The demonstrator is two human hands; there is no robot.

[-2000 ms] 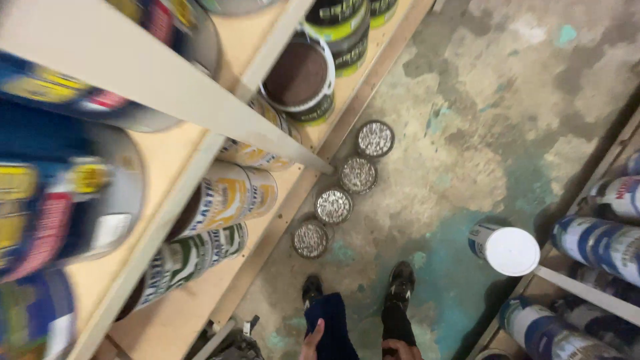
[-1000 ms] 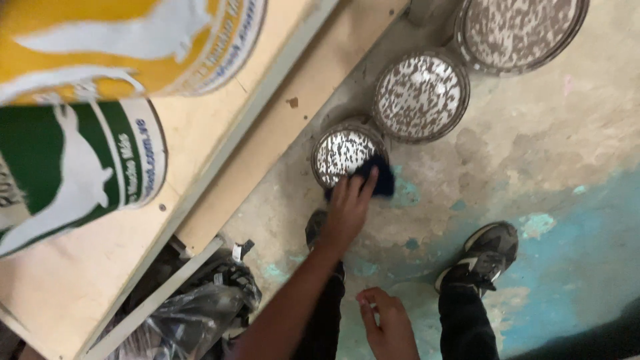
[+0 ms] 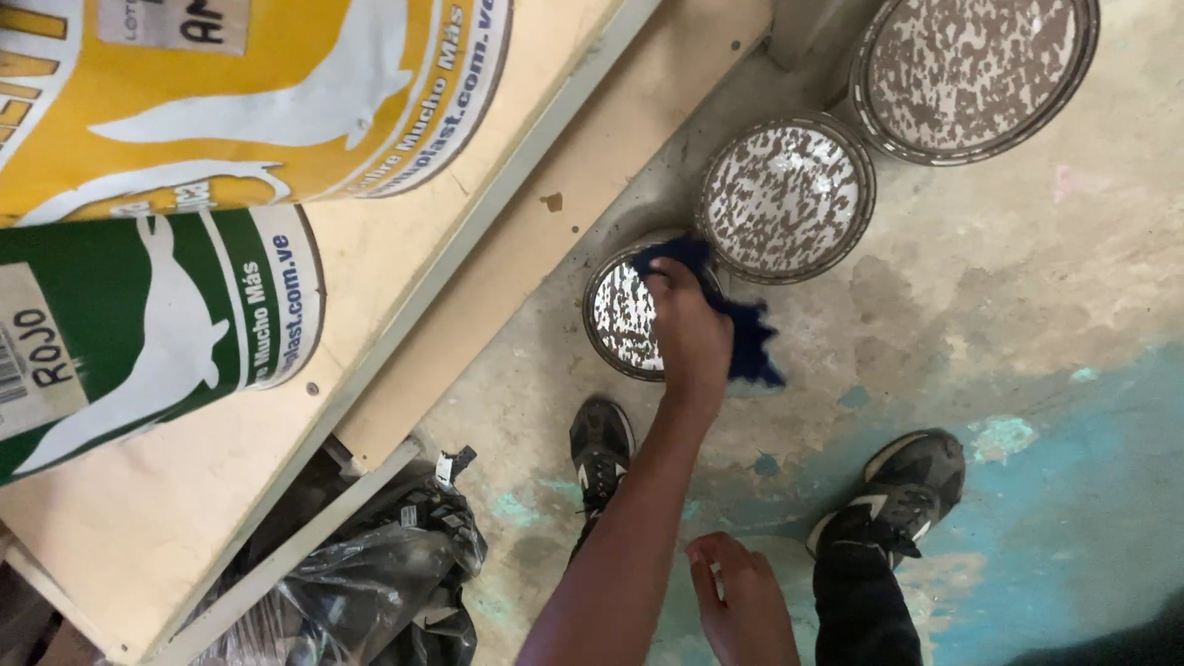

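Observation:
My left hand (image 3: 689,338) reaches down over the smallest-looking paint can (image 3: 624,310) in a row on the floor. It is shut on a dark blue cloth (image 3: 754,342), which lies over the right part of the lid and hangs past the rim. The lid is speckled brown and silvery. Beside it, up and to the right, stand a second can with a speckled lid (image 3: 784,199) and a third (image 3: 976,74). My right hand (image 3: 740,592) hangs low near the bottom edge, holding nothing, its fingers bent and a gap beside the thumb.
On the left, a wooden shelf (image 3: 370,245) bears a yellow can (image 3: 250,92) and a green can (image 3: 139,324). Below it lies black plastic wrapping (image 3: 379,573). My shoes, left (image 3: 601,449) and right (image 3: 893,495), stand on the paint-stained concrete floor (image 3: 971,305).
The view has come much closer to the floor cans since two seconds ago. Over the last second my left hand has moved up over the lid with the cloth, which is now more spread out.

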